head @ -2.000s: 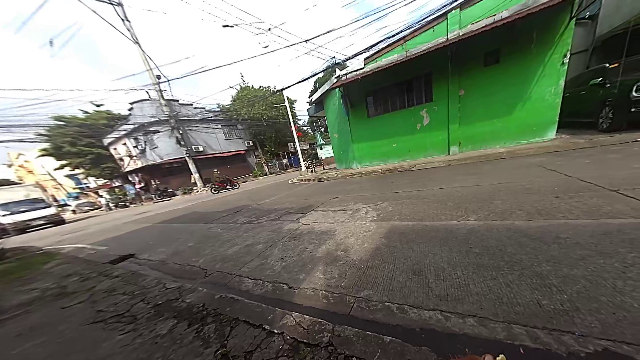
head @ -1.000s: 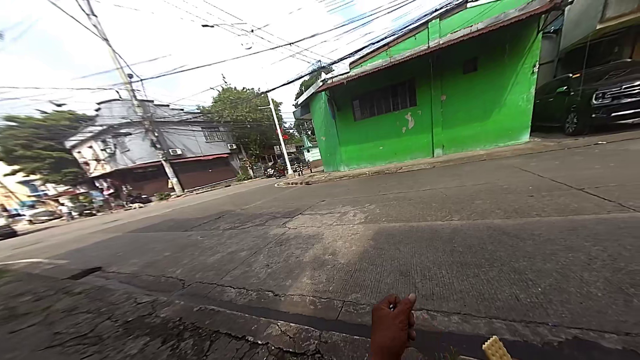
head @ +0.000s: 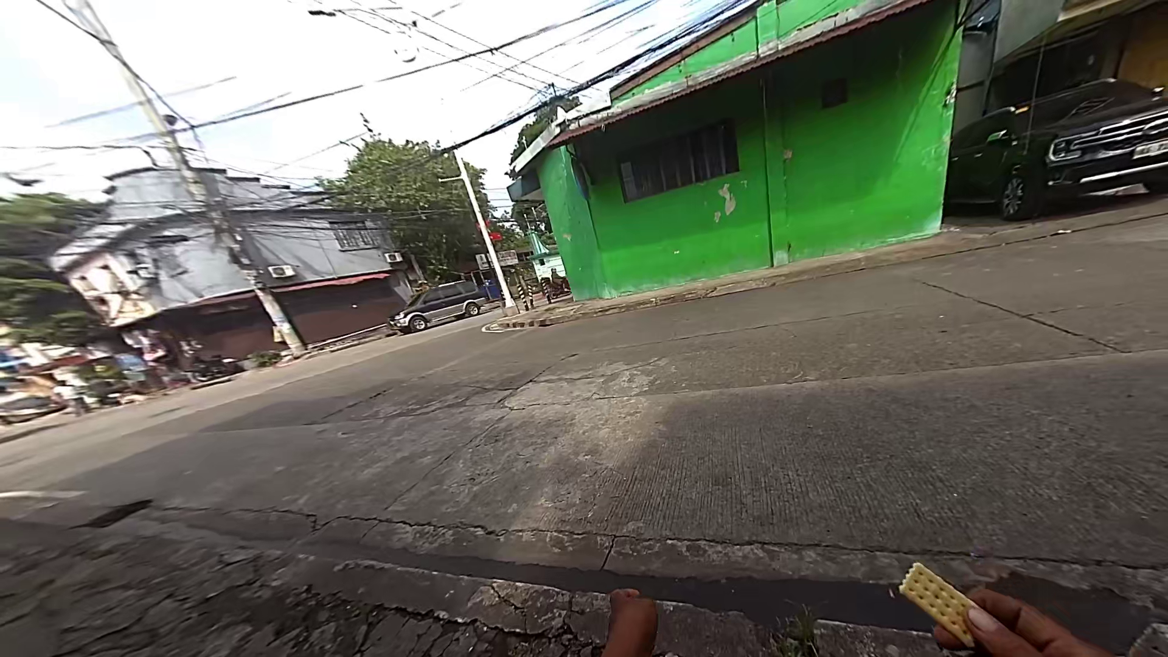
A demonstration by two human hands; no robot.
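At the bottom right, my right hand [head: 1013,628] grips a pale rectangular cracker [head: 938,599] between thumb and fingers, with the cracker tilted up to the left. Only part of my left hand [head: 631,622] shows at the bottom edge, left of the cracker and apart from it. Its fingers are mostly out of sight, so whether it is open or holds anything is unclear. Both hands appear above the cracked curb and the dark wet gutter [head: 721,593].
A concrete road [head: 821,456] runs beyond the gutter. Across it stand a green building [head: 675,219], a parked black vehicle [head: 1058,151] and a utility pole [head: 219,219]. A grey van [head: 440,304] is at the far corner, and blurred people are at far left.
The cracker, at the bottom edge one second ago, now shows more fully with my right hand on it. My left hand has sunk lower in view. A grey van has appeared at the far corner.
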